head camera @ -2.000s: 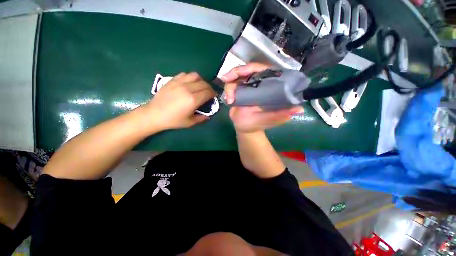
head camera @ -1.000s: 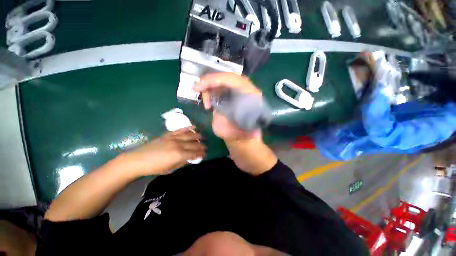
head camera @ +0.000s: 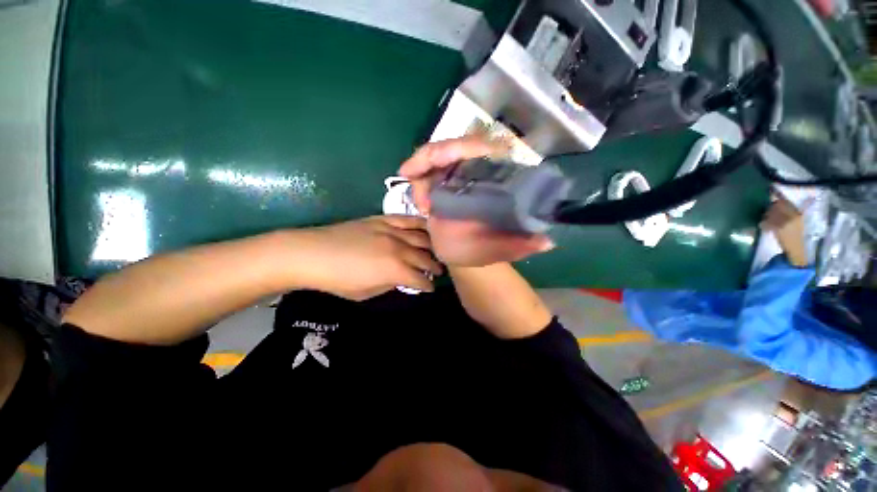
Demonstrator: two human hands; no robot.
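Note:
My right hand (head camera: 471, 245) is closed around the grey electric screwdriver (head camera: 495, 195), which lies nearly level with its front end pointing left at the white plastic housing (head camera: 397, 198). The screwdriver's bit is hidden by my fingers. My left hand (head camera: 370, 255) holds the housing against the near part of the green bench. The housing's far end shows above my fingers and a small white part shows below them; the rest is covered. Whether the bit touches it cannot be told.
The metal screw feeder (head camera: 534, 91) stands just beyond my right hand, with a second grey screwdriver (head camera: 654, 101) beside it. Two white housings (head camera: 642, 209) lie to the right. A black cord (head camera: 664, 195) arches over the bench. A person's blue sleeve (head camera: 769, 322) is at the right.
The view has turned and shifted. My right hand has brought the screwdriver from near the feeder to the housing in my left hand. The neighbour's arm has moved nearer the bench edge.

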